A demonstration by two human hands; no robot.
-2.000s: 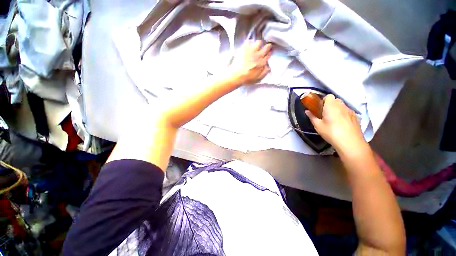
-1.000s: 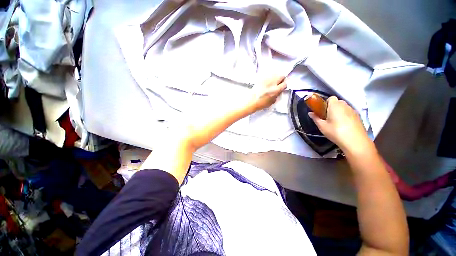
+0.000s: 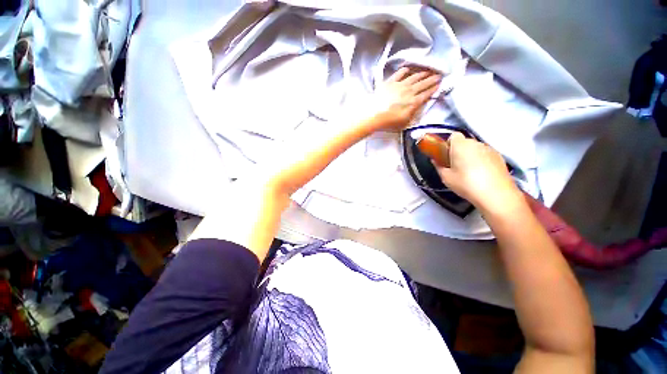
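A large pale garment (image 3: 336, 161) lies in loose folds on the pressing table, with its upper part bunched and its near edge flatter. My right hand (image 3: 473, 169) is closed around the orange-brown handle (image 3: 434, 150) of the steam iron (image 3: 424, 169), whose dark soleplate sits on the garment. My left hand (image 3: 409, 96) lies on the cloth just above the iron, palm down, fingers spread. No cloth is seen pinched in it.
The table's grey-white cover (image 3: 157, 139) shows around the garment. A maroon hose (image 3: 585, 250) trails right from behind the iron. Crumpled pale garments (image 3: 69, 73) hang at the left. Dark cloth (image 3: 647, 77) lies at the right edge. Heaped scraps (image 3: 66, 285) lie at lower left.
My left hand has moved from gripping near the iron's tip up the cloth and opened flat. The iron has shifted slightly left, with my right hand still on it.
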